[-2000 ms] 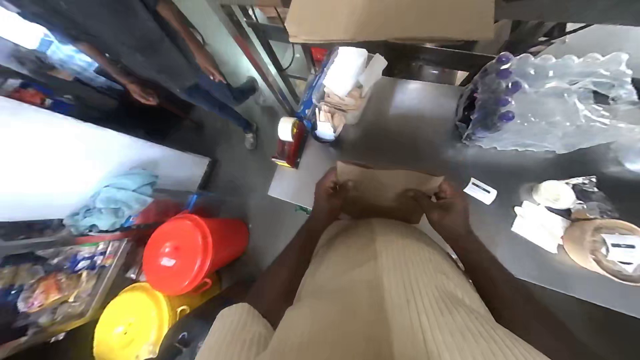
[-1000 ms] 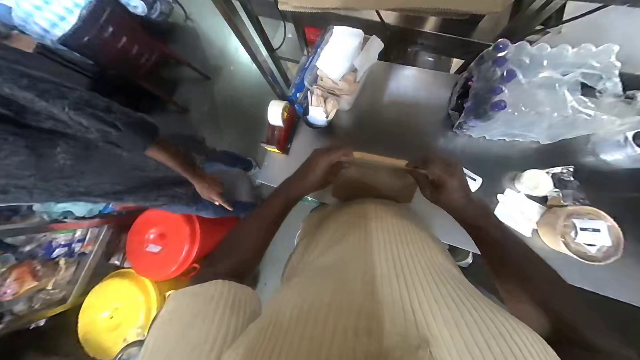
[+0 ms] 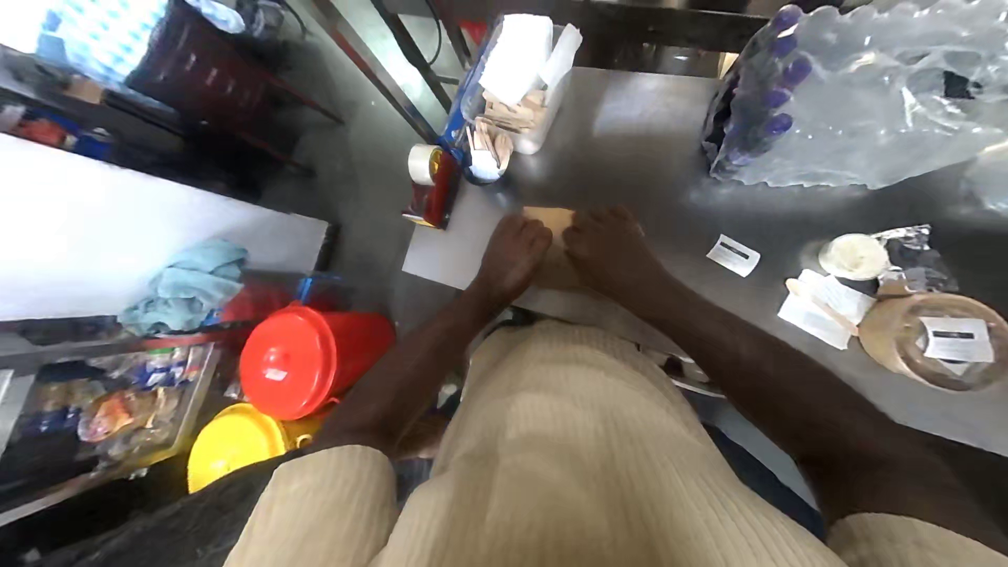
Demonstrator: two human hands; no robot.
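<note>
A brown paper bag (image 3: 557, 266) lies at the near edge of the steel table, its top part folded over between my hands. My left hand (image 3: 516, 248) grips the fold's left side, fingers curled. At the right side, my right hand (image 3: 608, 246) holds the same paper, with its fingers bent down on it. Both hands partly cover the bag. To the right is a small printed label (image 3: 734, 256) on the steel. A red tape dispenser (image 3: 433, 189) with a pale roll stands at the table's left edge.
A plastic tub (image 3: 535, 118) holds napkins and wooden cutlery. Shrink-wrapped bottles (image 3: 866, 94) lie back right. A lidded round bowl (image 3: 937, 339), a small cup (image 3: 854, 257) and a napkin (image 3: 823, 307) are at right. Red (image 3: 287, 362) and yellow (image 3: 236, 445) lidded buckets stand left below.
The bag's top, spread between my hands two seconds ago, is folded down, and my hands have come closer together. The person at the left has moved nearer and is mostly out of view.
</note>
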